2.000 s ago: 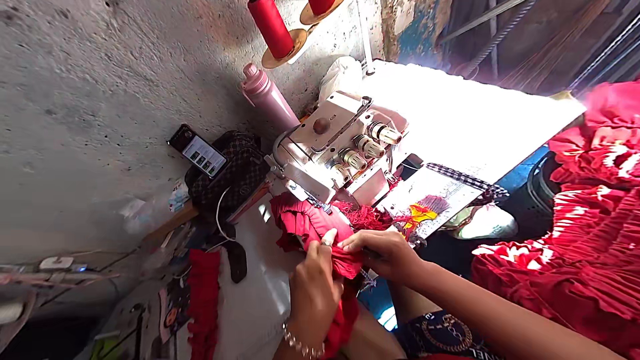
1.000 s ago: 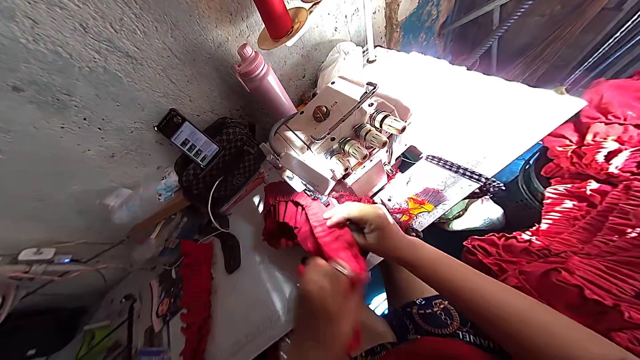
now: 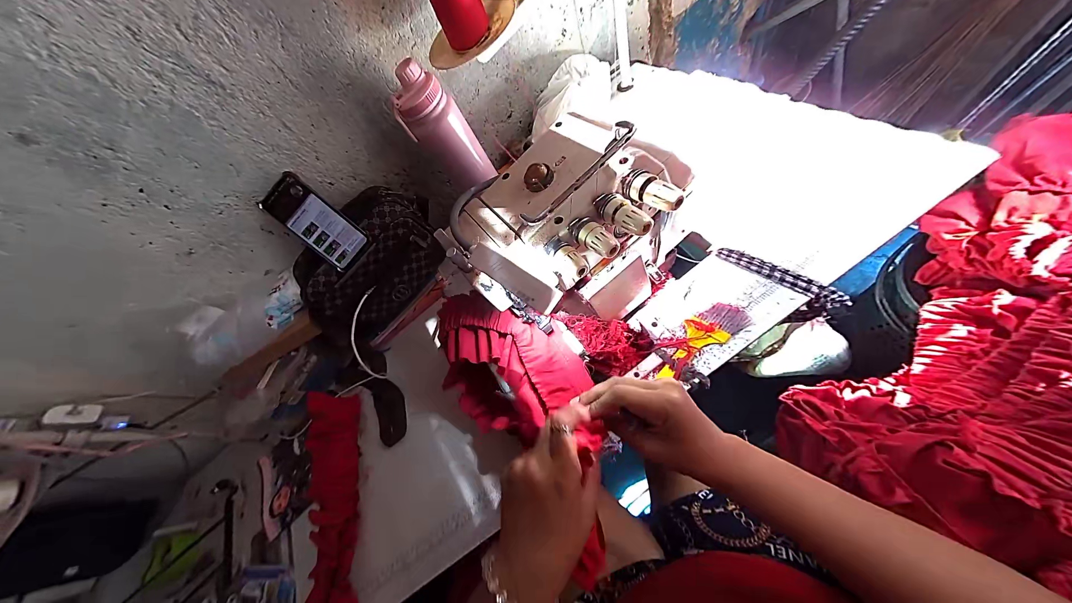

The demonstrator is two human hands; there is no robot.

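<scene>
An overlock sewing machine (image 3: 578,193) with several tension dials stands on the white table. Pleated red fabric (image 3: 519,352) lies at its presser foot and runs down towards my lap. Near the table's front edge, my left hand (image 3: 548,494) pinches the red fabric between thumb and fingers. My right hand (image 3: 649,414) grips the same fabric just beside it, fingertips close to those of the left. Tangled red thread trimmings (image 3: 607,339) lie right of the presser foot. A ruffled red strip (image 3: 333,494) hangs over the table at the left.
A pink bottle (image 3: 444,126), a phone (image 3: 322,224) and a dark patterned bag (image 3: 377,268) stand by the wall. Above is a red thread cone (image 3: 461,21). A heap of gathered red fabric (image 3: 963,402) fills the right side. A checked cloth strip (image 3: 783,276) crosses the table edge.
My left hand dropped lower with the fabric, then came back up beside my right hand. My right hand has moved slightly down from the machine. Both still hold the red fabric.
</scene>
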